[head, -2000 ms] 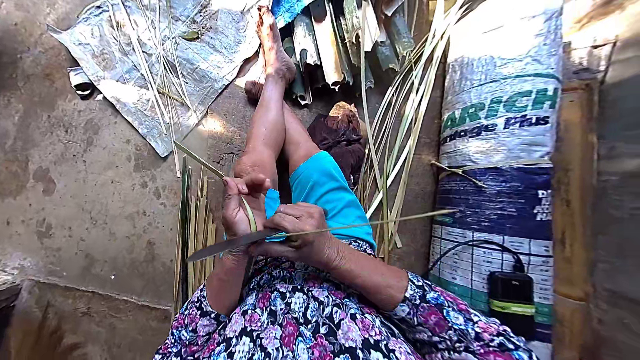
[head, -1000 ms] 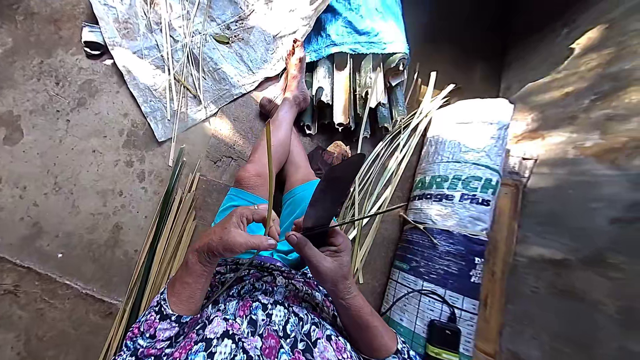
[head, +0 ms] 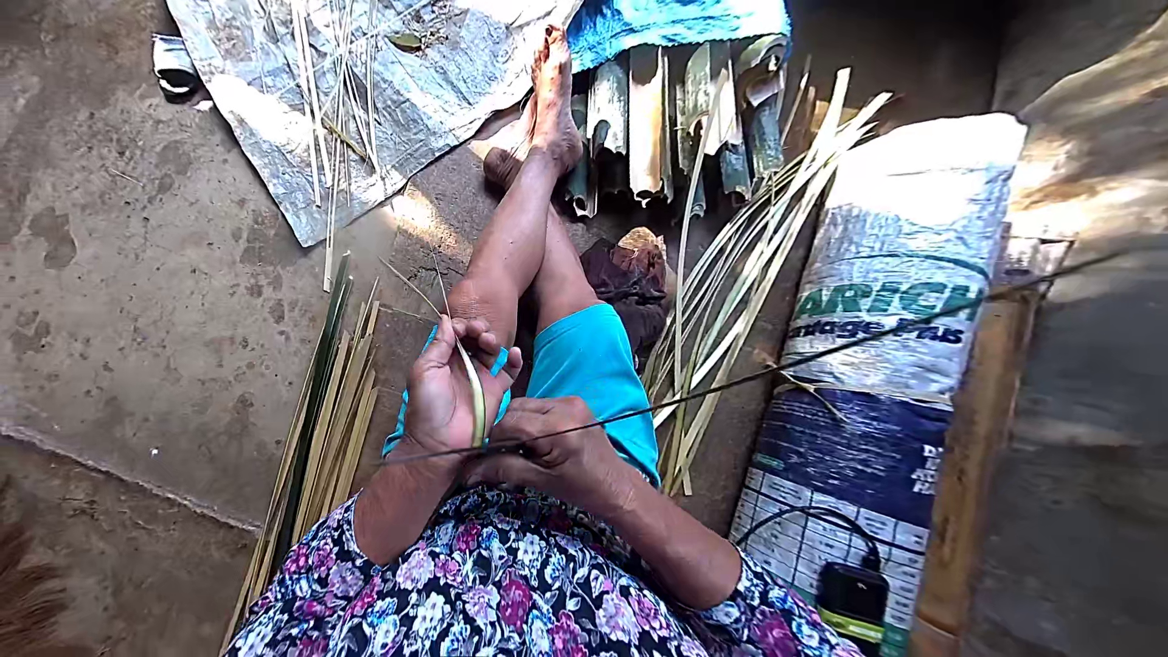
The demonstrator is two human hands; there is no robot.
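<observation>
A narrow green bamboo strip (head: 474, 392) curves across the palm of my left hand (head: 456, 388), pinched between thumb and fingers, its thin ends rising past the fingertips. My right hand (head: 557, 447) is closed around a knife just below and to the right of the left palm. The dark knife blade (head: 429, 454) is seen nearly edge-on and crosses the lower end of the strip; whether it cuts in, I cannot tell. A long, thin dark shaft (head: 785, 372) runs from the right hand toward the upper right.
Bundled split strips (head: 333, 420) lie left of my legs, pale strips (head: 757, 265) to the right. Split bamboo pieces (head: 648, 128) sit under a blue sheet (head: 684, 20). A grey tarp (head: 265, 119), printed sack (head: 867, 356), wooden beam (head: 981, 438) and corded black device (head: 851, 593) surround me.
The knife blade, broadside and raised beside the right hand one second ago, now lies edge-on across the strip. The left hand has turned palm up, and the strip it held upright is now curved.
</observation>
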